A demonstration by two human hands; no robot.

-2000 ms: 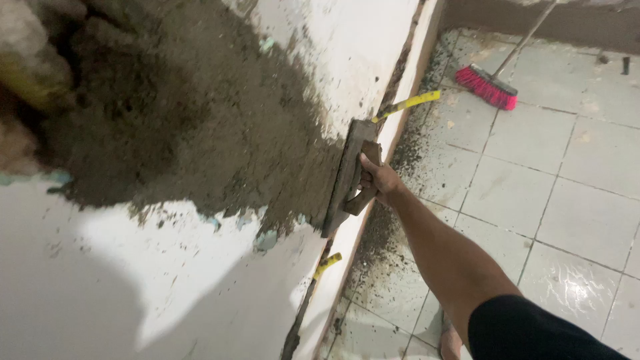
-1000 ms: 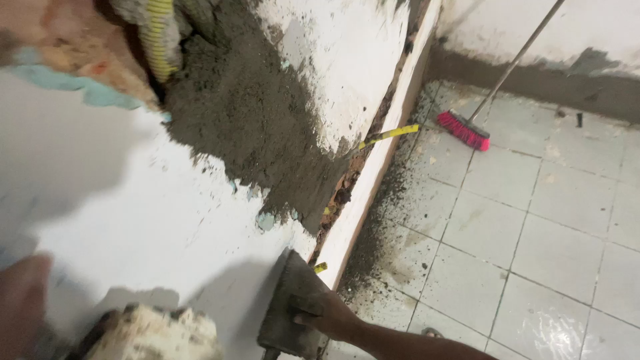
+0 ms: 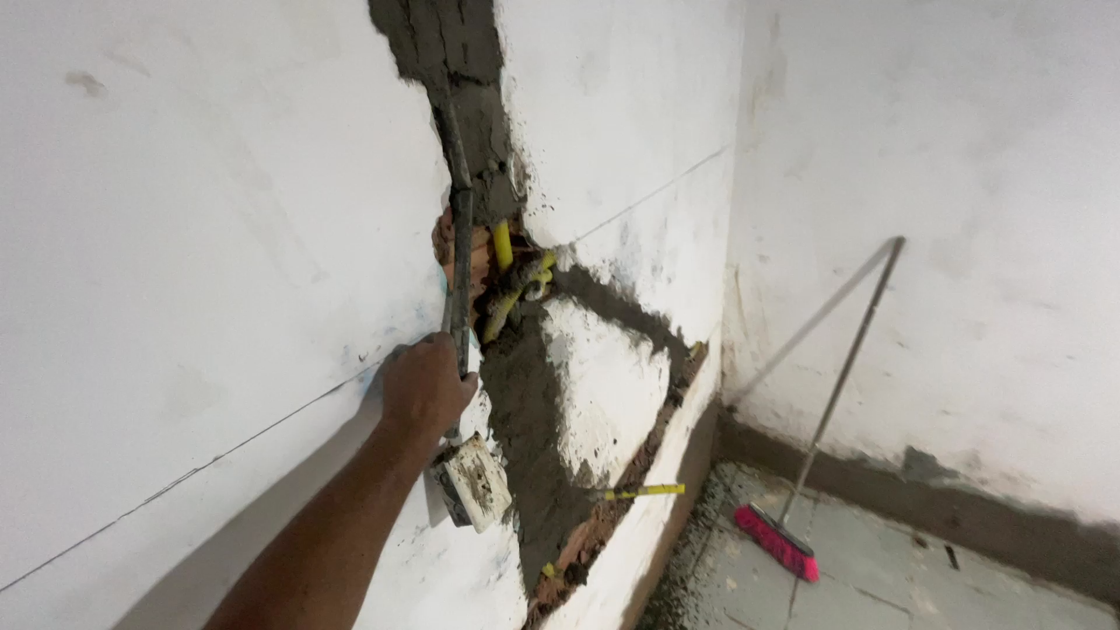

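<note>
My left hand (image 3: 429, 385) is closed around the lower part of a long, dark, mortar-smeared strip or conduit (image 3: 463, 262); which of these it is, I cannot tell. The strip runs up along the left side of a mortar-filled channel (image 3: 481, 131). Just below the hand a pale, mortar-spattered box (image 3: 477, 486) sits at the wall. Right of the hand, yellow corrugated conduit (image 3: 503, 311) shows in an opening with exposed brick. Wet grey mortar (image 3: 534, 420) covers the wall below that opening. My right hand is out of view.
A yellow conduit end (image 3: 647, 491) sticks out near an unfilled groove (image 3: 595, 538) low on the wall. A pink-bristled broom (image 3: 777, 542) leans against the adjoining wall (image 3: 919, 131). Debris (image 3: 691, 551) lies on the tiled floor along the wall's base.
Both earlier frames show my right hand holding a plastering trowel, first on the mortar, then lower; hand and trowel are now out of view. My left hand now grips the dark strip. The view has shifted upward.
</note>
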